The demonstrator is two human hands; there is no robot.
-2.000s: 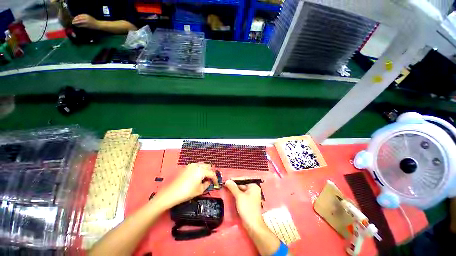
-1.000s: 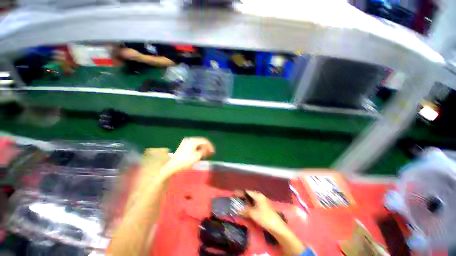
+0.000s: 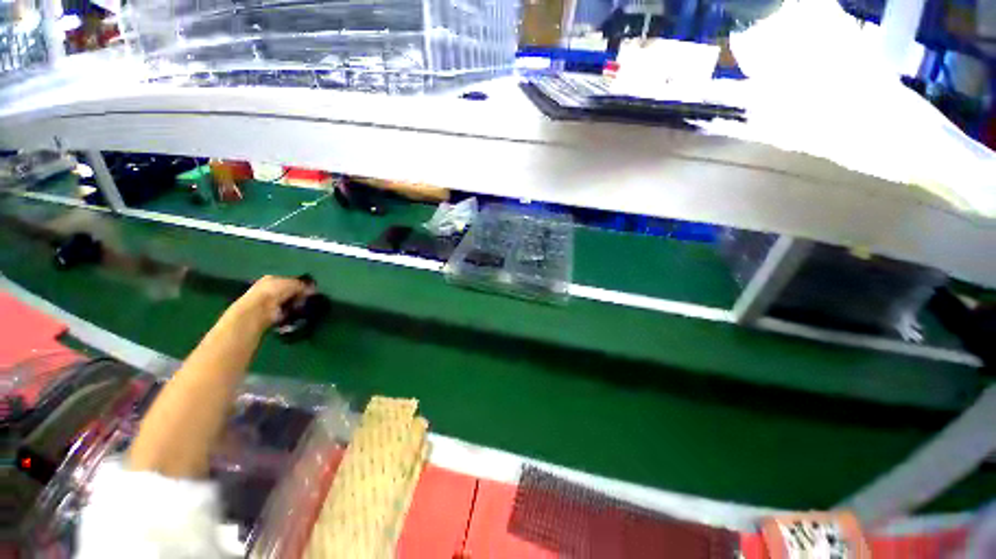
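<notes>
My left hand (image 3: pixel 275 297) reaches out over the green conveyor belt (image 3: pixel 459 366) and grips a small black device (image 3: pixel 304 313), which is at the belt's surface. The fingers are on its upper left side. My right hand is out of the picture. The device body seen earlier on the red mat is also out of view.
A blister tray (image 3: pixel 262 442) lies under my left forearm. Beside it are yellow-tan adhesive sheets (image 3: pixel 366 480), a perforated dark sheet (image 3: pixel 612 524) and a small-parts box (image 3: pixel 814 537). A shelf (image 3: pixel 382 137) crosses above the belt. Another black unit (image 3: pixel 76 251) is far left, near a blurred arm.
The view has swung left and up. My left hand has moved from the mat to the belt and taken hold of the black device. My right hand has left the picture.
</notes>
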